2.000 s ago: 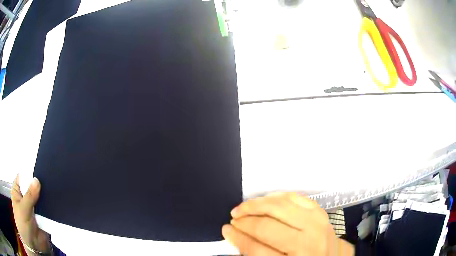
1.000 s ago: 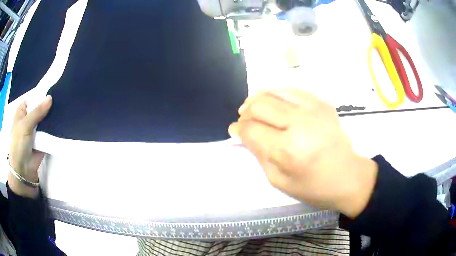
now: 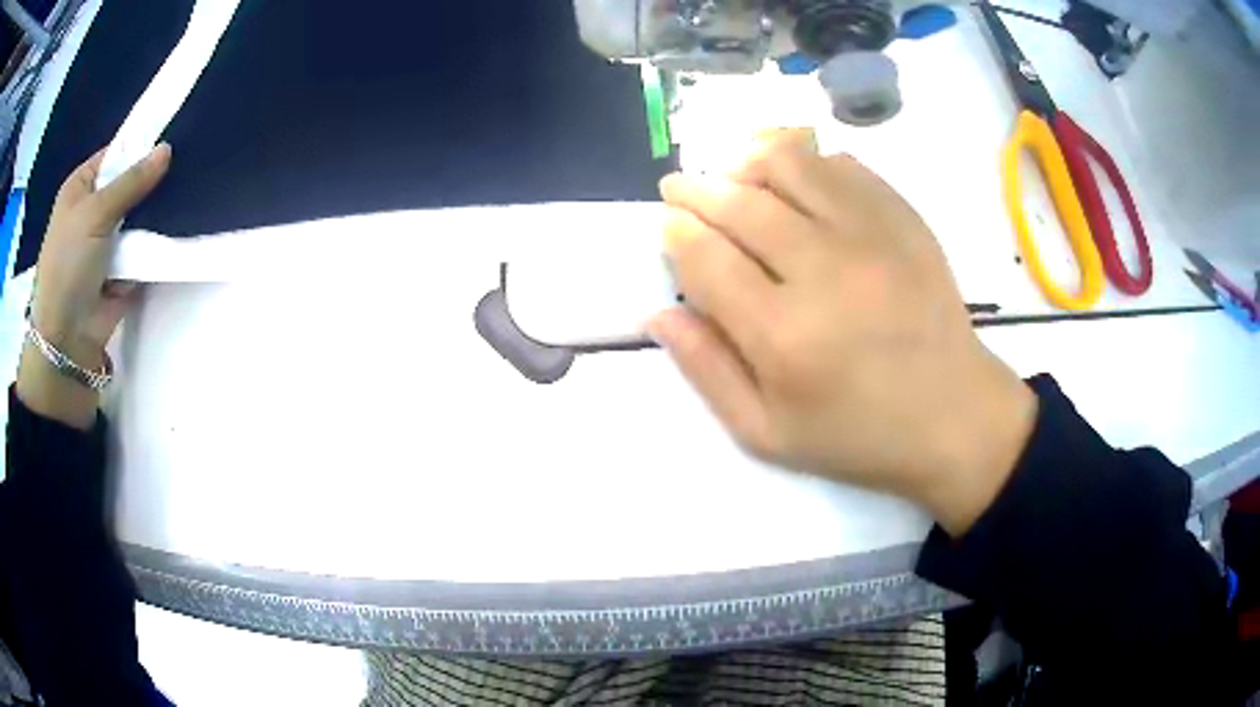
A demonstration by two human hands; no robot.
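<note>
A black fabric panel (image 3: 401, 111) lies on the white table at the upper left, with a white fabric border (image 3: 415, 235) along its near edge. My left hand (image 3: 90, 276) holds the border's left end between thumb and fingers. My right hand (image 3: 829, 318) is at the panel's near right corner, fingers bent; its fingertips hide the corner, so I cannot tell whether it grips the cloth. The sewing machine head (image 3: 705, 31) stands above the panel's right edge, with a green strip (image 3: 656, 113) beside the needle area.
Scissors with yellow and red handles (image 3: 1053, 207) lie right of the machine. Small snips (image 3: 1222, 287) lie at the far right. A curved ruler-marked edge (image 3: 525, 628) runs along the table front. A grey oval (image 3: 525, 339) and dark slot line show in the table. Striped cloth (image 3: 663, 680) is below.
The panel and both hands have moved away from me, toward the machine. The panel's near edge has slid up, uncovering the grey oval. The machine head shows more fully.
</note>
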